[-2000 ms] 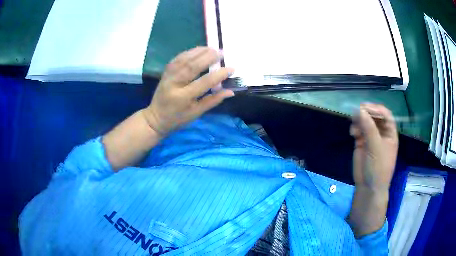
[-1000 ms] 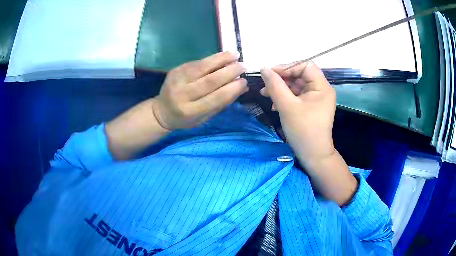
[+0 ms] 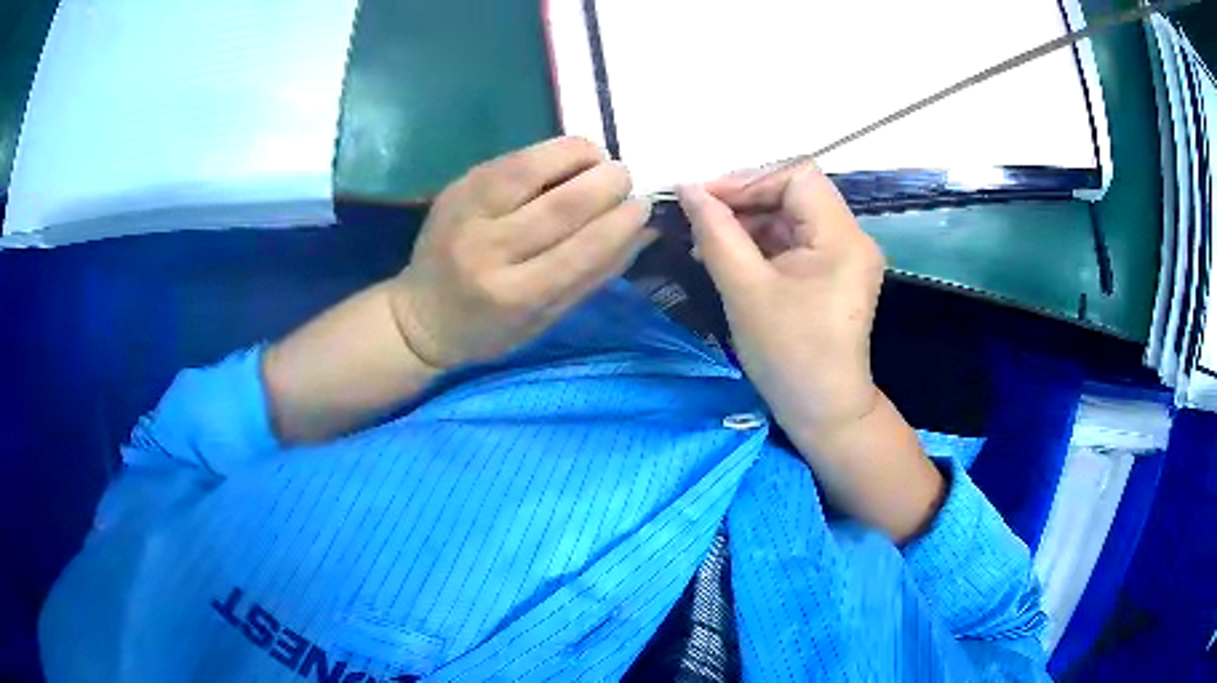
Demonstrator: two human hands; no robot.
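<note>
A white panel point(image 3: 841, 80) with a black border lies in front of me, with a thicker dark band along its near edge. A thin tan-grey adhesive tape point(image 3: 934, 99) stretches from my right hand over the panel to the upper right. My right hand point(image 3: 787, 267) pinches the tape between thumb and fingers near the panel's near-left corner. My left hand point(image 3: 527, 254) is at that corner, its fingertips close to the tape's short end. Whether the left fingers grip the tape is hidden.
A white sheet point(image 3: 180, 107) lies at the left on the green table top point(image 3: 414, 100). A black pen-like tool point(image 3: 1102, 251) lies right of the panel. Stacked panels point(image 3: 1181, 214) stand at the far right. A blue bin point(image 3: 1041, 454) with white material is at lower right.
My right hand has come from the far right to the panel's near-left corner, and the tape now stretches from it. Since a second ago, both hands have shifted only slightly.
</note>
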